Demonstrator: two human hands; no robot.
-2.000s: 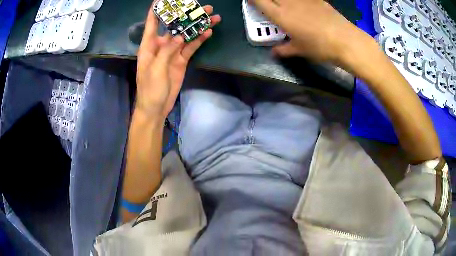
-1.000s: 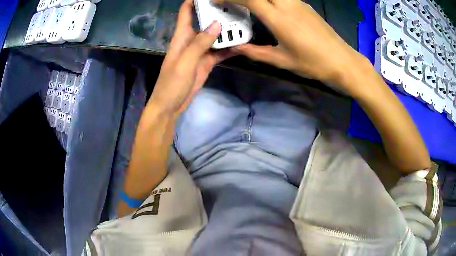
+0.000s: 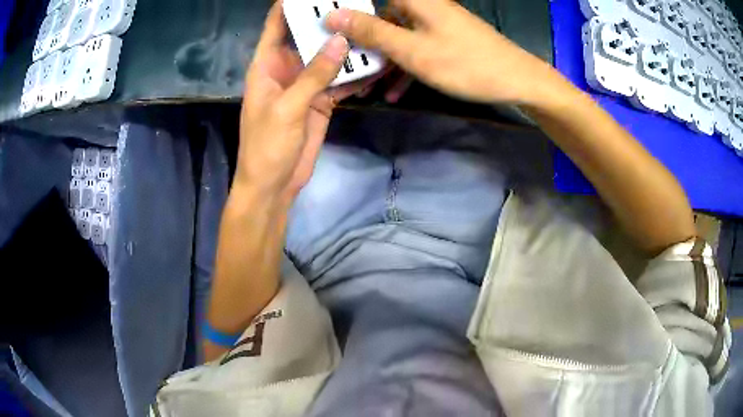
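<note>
A white adapter (image 3: pixel 314 37), its front cover with dark slots and USB openings facing up, is held between my two hands at the top edge of the picture. My left hand (image 3: pixel 281 106) grips it from the left and below, thumb on the cover. My right hand (image 3: pixel 424 45) holds it from the right, with a finger or thumb on its face. The underside and the circuit board are hidden, so I cannot tell how closely the halves are joined. The adapter's top is cut off by the frame.
White slotted pieces (image 3: pixel 77 69) stand in rows at the worktop's left edge. Rows of pronged rear housings (image 3: pixel 652 69) lie on a blue mat (image 3: pixel 607 155) at right. Below left, a grey-blue liner (image 3: pixel 151 261) holds slotted pieces (image 3: pixel 90 191) and a black sheet (image 3: pixel 49 277).
The front cover was picked up from the worktop by my right hand and set over the open assembly in my left hand. Both hands have since shifted slightly left with the adapter.
</note>
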